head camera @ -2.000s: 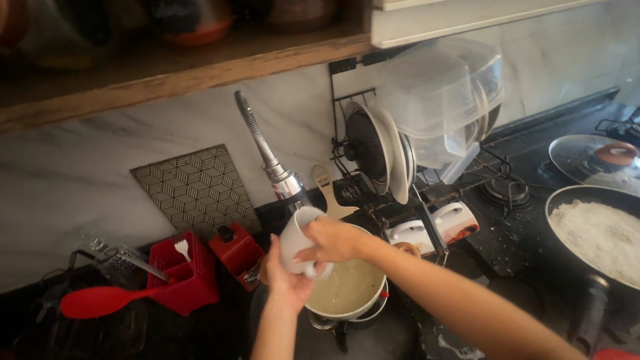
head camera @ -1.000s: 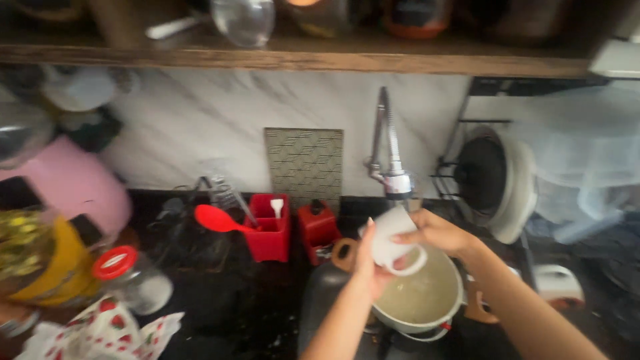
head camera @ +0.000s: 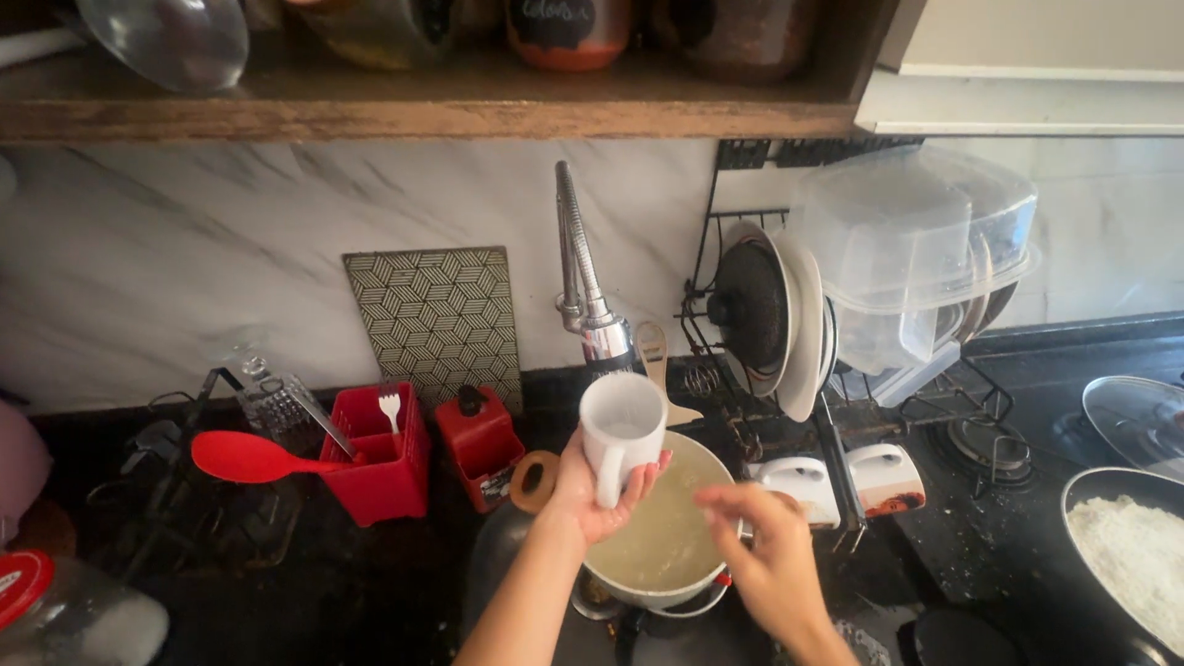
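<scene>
A white mug (head camera: 623, 416) is held upright in my left hand (head camera: 601, 499), its handle toward me and its mouth facing up. Just beneath the tap (head camera: 606, 338), it is above the left edge of a white pot (head camera: 666, 546) that holds cloudy, pale liquid. My right hand (head camera: 763, 546) is over the pot's right side, fingers apart, holding nothing. The pot has a wooden handle (head camera: 534, 482) at its upper left.
Left of the pot are a red sponge holder (head camera: 479, 449) and a red cutlery caddy (head camera: 375, 499) with a red spoon (head camera: 250, 457). A dish rack with plates (head camera: 800, 324) and mugs (head camera: 886, 478) stands right. A pan of white food (head camera: 1133, 555) is at far right. A wooden shelf (head camera: 416, 120) hangs above.
My right hand has let go of the mug and moved right of it. The mug, tilted one second ago, is now upright in my left hand. The view has swung left, then partly back right.
</scene>
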